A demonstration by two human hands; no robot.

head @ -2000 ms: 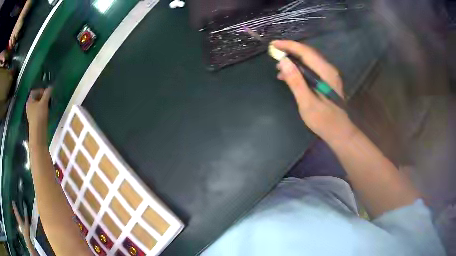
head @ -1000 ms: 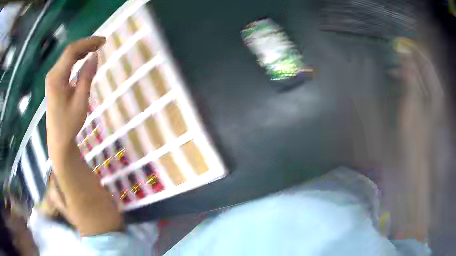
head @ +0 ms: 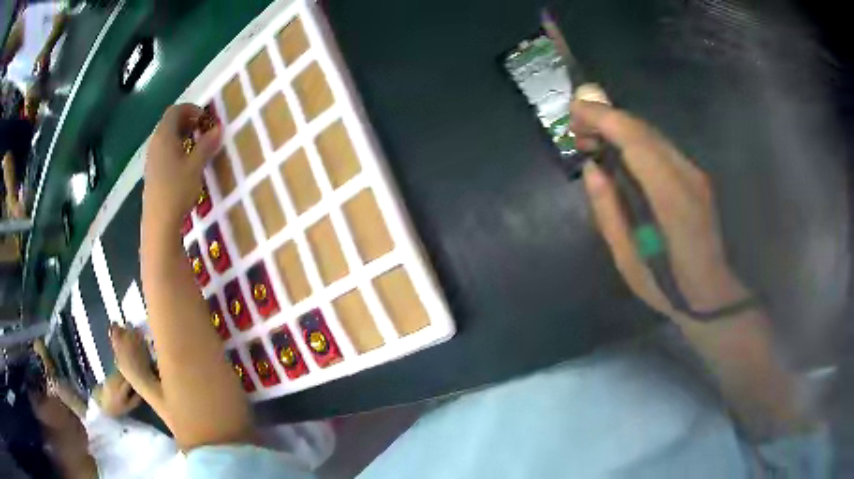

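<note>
My right hand (head: pixel 655 196) holds the soldering iron (head: pixel 646 239) like a pen, its tip end over the phone board (head: pixel 546 89). The board lies on the dark mat, green with a silver shield; my fingers cover part of its lower right edge. My left hand (head: pixel 178 154) is over the far left part of the white parts tray (head: pixel 435 332), fingers curled at red parts (head: pixel 206 122) with gold centres. Whether it grips one cannot be told. More red parts (head: pixel 318 339) sit in the tray's near and left pockets; many other pockets show bare tan bottoms.
The green conveyor (head: pixel 112 112) with a pale edge runs along the left, carrying small dark units (head: pixel 139 64). Another person's hands (head: pixel 131 370) are at lower left, beside white strips. Blurred silvery strands (head: pixel 740 28) lie at the upper right.
The view has swung left. The board, out of view at first, lies on the mat. My left hand has moved from the conveyor to the tray's parts; my right hand with the iron is now over the board.
</note>
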